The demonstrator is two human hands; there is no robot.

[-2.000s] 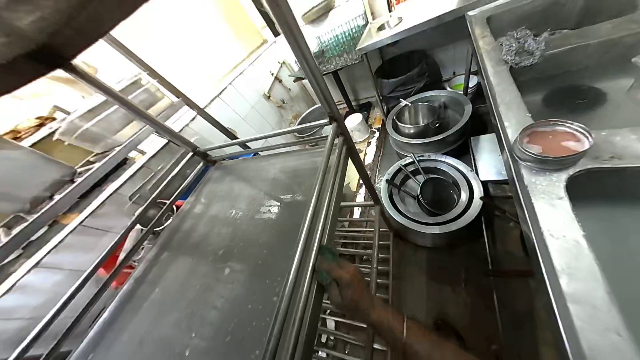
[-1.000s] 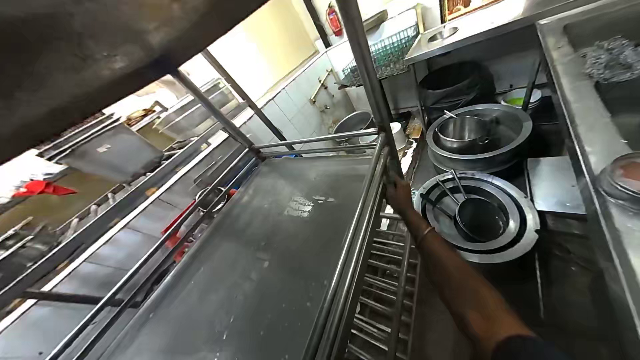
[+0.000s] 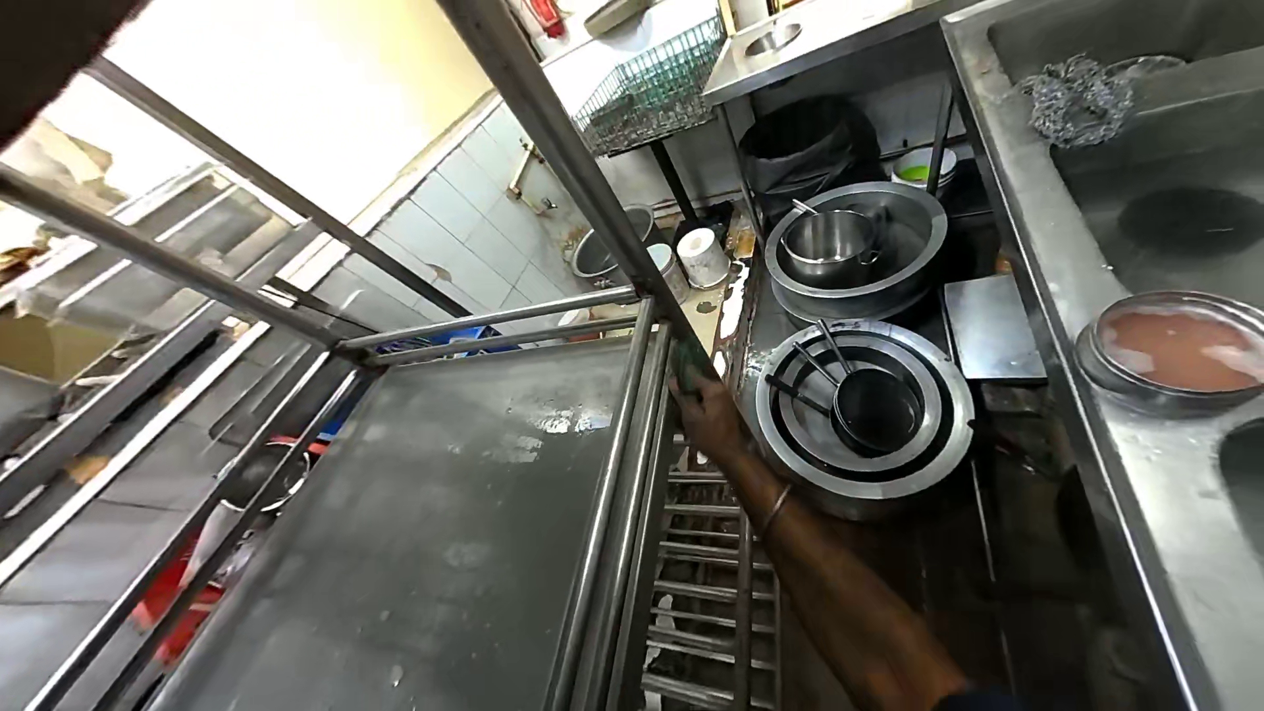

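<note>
My right hand (image 3: 703,407) is at the far right corner post (image 3: 592,168) of a metal rack, its fingers curled around a green scouring pad (image 3: 695,367) pressed to the post. A bangle circles the wrist. Left of the hand lies the rack's wet, grey metal shelf (image 3: 464,494), edged by tubular rails (image 3: 602,513). A few water patches shine near the shelf's far end. My left hand is out of view.
Right of my arm stand nested metal pots (image 3: 948,395) with ladles and a large pan (image 3: 928,212) holding a smaller pot. A steel sink counter (image 3: 1047,227) bears a bowl of pinkish liquid (image 3: 1175,346) and steel wool (image 3: 1078,101). A slatted metal rack (image 3: 701,592) lies low beside the shelf.
My right hand was lower along the rack's side rails two seconds ago; it then moved up to the corner post, where it remains. The view has shifted somewhat.
</note>
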